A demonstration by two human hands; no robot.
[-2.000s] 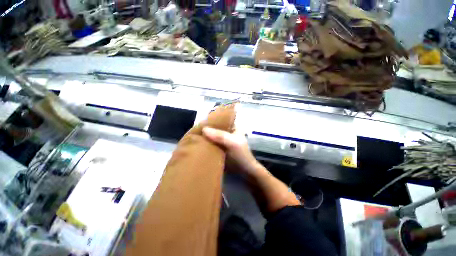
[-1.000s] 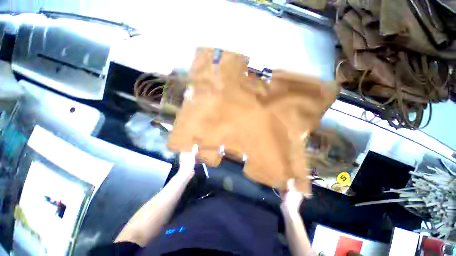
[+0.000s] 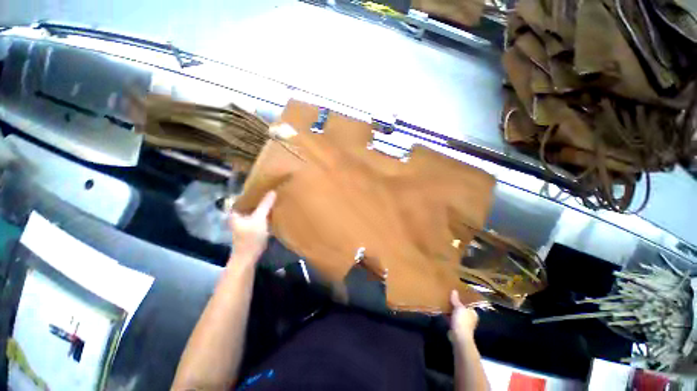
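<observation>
A wide tan bag panel (image 3: 359,198) with notches in its near and far edges lies spread in front of me. My left hand (image 3: 251,225) grips its left near corner, thumb on top, fingers hidden under it. My right hand (image 3: 462,315) pinches its right near corner. A bundle of long tan handles (image 3: 199,126) sticks out past the panel's left end. More looped handles (image 3: 508,271) show at the right end. What lies under the panel is hidden.
A tall pile of brown pieces (image 3: 596,99) stands at the back right. A bunch of pale strips (image 3: 649,313) is at the right. Clear plastic (image 3: 205,210) lies left of the panel. A machine bed (image 3: 145,286) with a white sheet (image 3: 69,328) is at the lower left.
The panel was a long folded piece in one visible hand, then held open by both hands. Now it lies flatter, and my left hand has moved left and up with its corner.
</observation>
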